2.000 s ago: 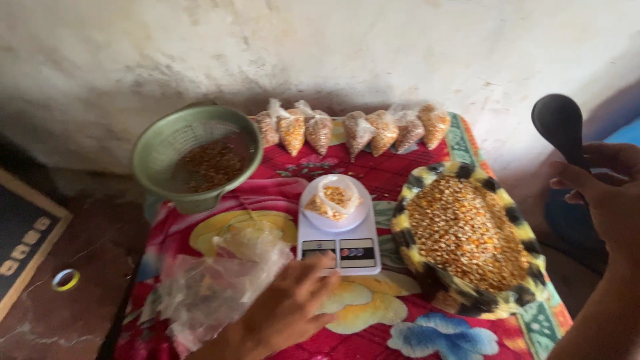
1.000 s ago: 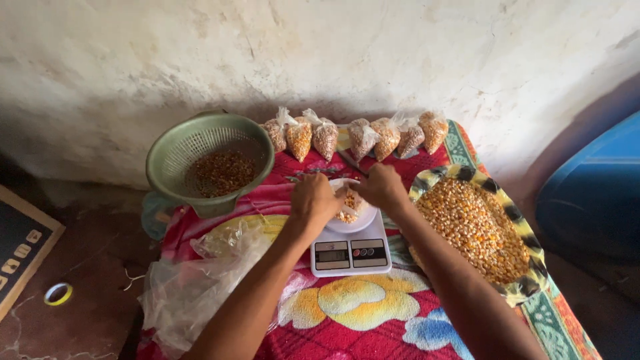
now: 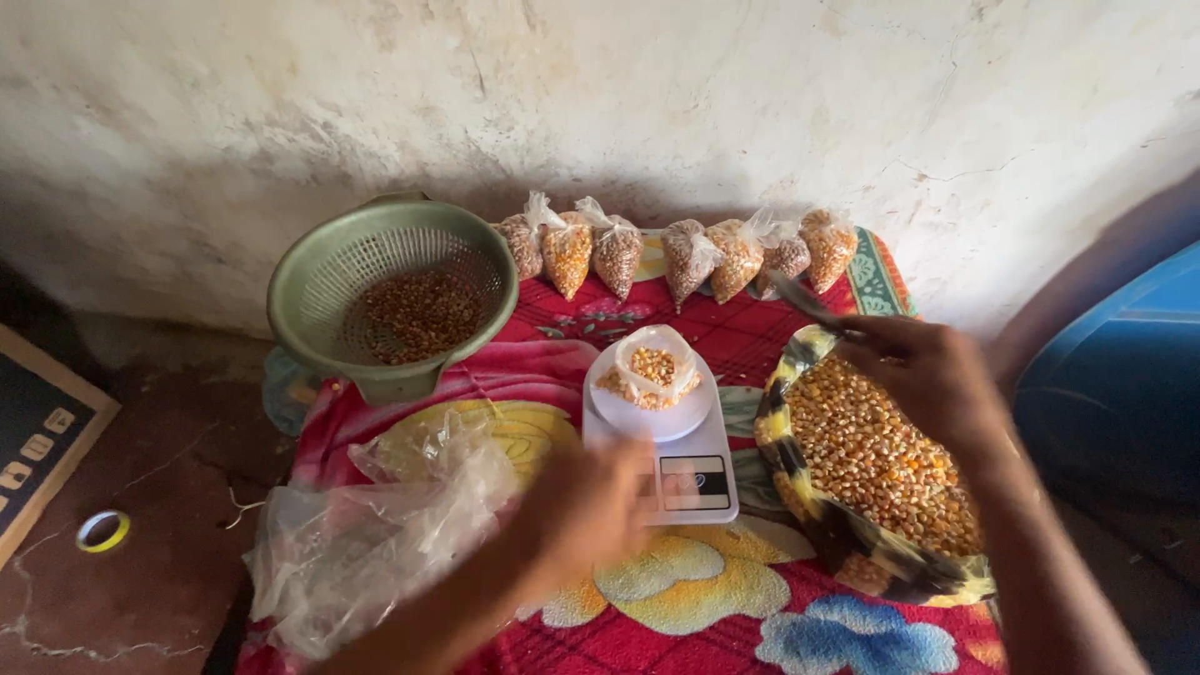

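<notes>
On the plate of a white digital kitchen scale [image 3: 698, 487] stands a small clear plastic bag of corn kernels [image 3: 656, 367], its mouth open. My left hand [image 3: 595, 502], blurred, is over the scale's lower left edge and partly hides its panel; whether it is open or closed is unclear. My right hand [image 3: 923, 375] grips a dark spoon [image 3: 802, 302] above the upper part of a basin [image 3: 783, 469] with a yellow and black patterned rim, full of corn kernels [image 3: 881, 450]. Crumpled clear plastic bags [image 3: 375, 534] lie left of my left hand.
A green plastic colander [image 3: 309, 309] with brownish kernels [image 3: 422, 314] stands at the back left. Several tied bags of kernels [image 3: 616, 253] line the back edge by the wall. A floral cloth [image 3: 694, 581] covers the table. A tape roll [image 3: 103, 532] lies on the floor; a blue plastic container [image 3: 1125, 375] stands right.
Both hands have left the bag on the scale. The right, with the spoon, has moved right to above the corn basin; the left has come back toward me, over the scale's lower edge.
</notes>
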